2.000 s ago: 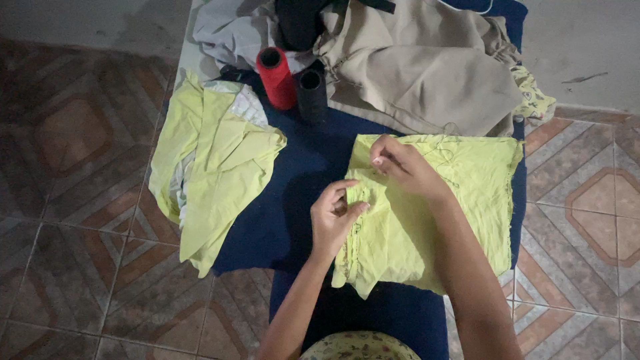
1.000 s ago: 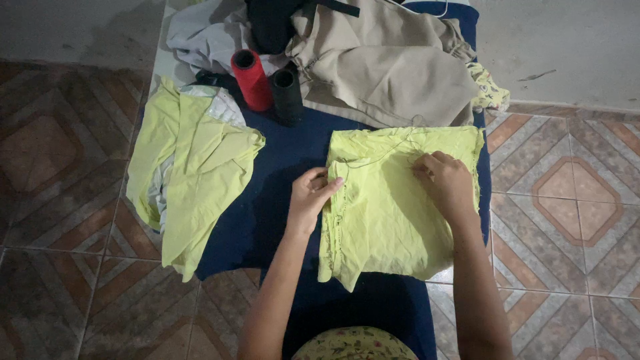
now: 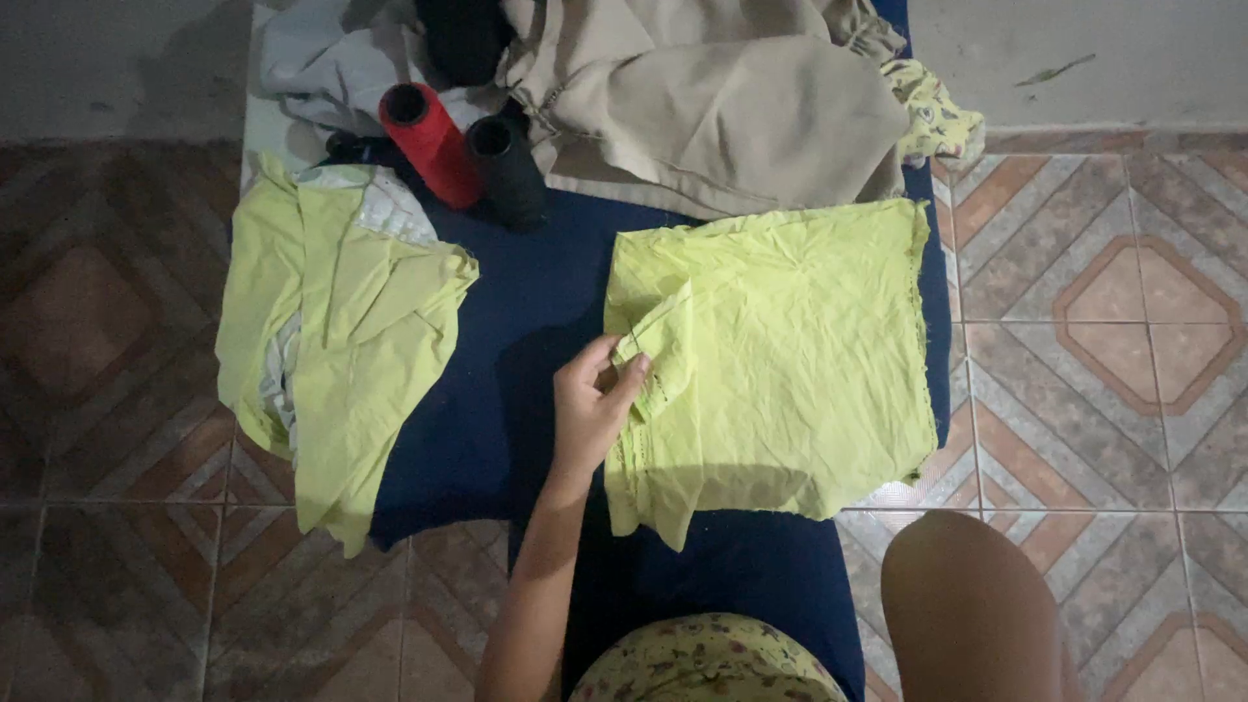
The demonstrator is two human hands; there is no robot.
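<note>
Between its thumb and fingers, my left hand (image 3: pixel 595 400) pinches the left edge of a wrinkled yellow-green cloth piece (image 3: pixel 799 361), lifting a fold where dark stitching shows. The cloth lies spread on a dark blue fabric (image 3: pixel 468 390). My right hand is out of sight; only part of that arm shows at the lower right. Another yellow-green cloth (image 3: pixel 361 322), folded over white patterned fabric, lies to the left. Behind, a red thread cone (image 3: pixel 434 146) and a black thread cone (image 3: pixel 509 175) lean side by side.
A beige garment (image 3: pixel 721 107) lies bunched at the back beside grey cloth (image 3: pixel 331 58) and a black item (image 3: pixel 463 39). Printed yellow fabric (image 3: pixel 936 112) hangs at the back right. Tiled floor (image 3: pixel 1102 419) surrounds the blue-covered surface, with a wall (image 3: pixel 1121 58) behind.
My right hand has left the yellow-green cloth and gone out of view. My left hand still holds the cloth's left edge, where a fold now stands raised. The loose dark thread no longer shows on top.
</note>
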